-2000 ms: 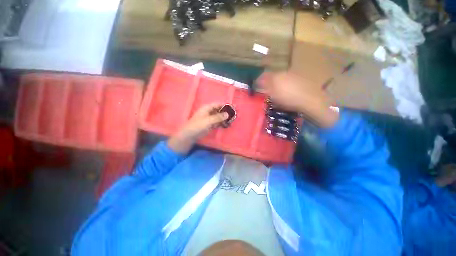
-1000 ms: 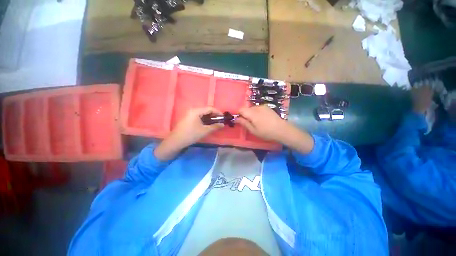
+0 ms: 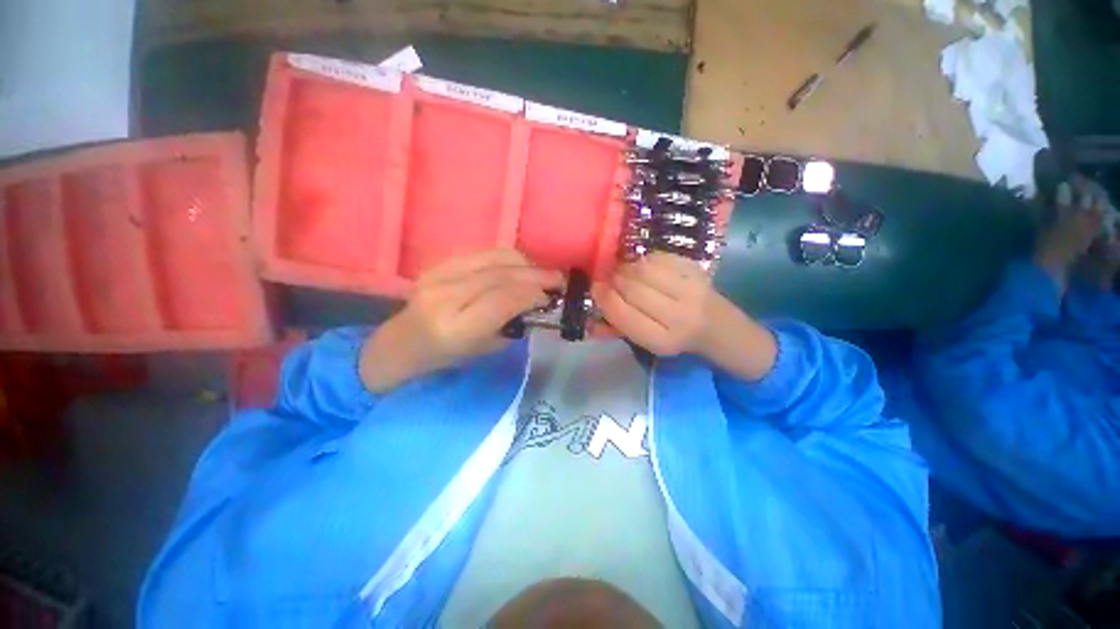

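Observation:
My left hand point(image 3: 473, 301) and my right hand point(image 3: 657, 301) meet over the near edge of the salmon-red divided tray point(image 3: 399, 184). Between their fingers is a black-and-silver piece point(image 3: 540, 320) with a matte black strip point(image 3: 575, 305) upright across it. My left hand grips its left part. My right fingertips touch its right side; the fingers hide that end. In the tray's rightmost compartment, similar pieces point(image 3: 672, 203) lie stacked crosswise with silver ends sticking out. The tray's other compartments are empty.
Several square heads point(image 3: 782, 175), one bright white, lie on the green surface right of the tray. A second red tray point(image 3: 197, 246) is at left. A thin dark stick point(image 3: 833, 64) lies on the brown board. White scraps point(image 3: 992, 98) and a person's blue sleeve point(image 3: 1001, 381) are at right.
Two seconds ago my right hand was over the stacked pieces and my left held a dark square head. Since one second ago, the black strip stands upright across the piece. The view has shifted.

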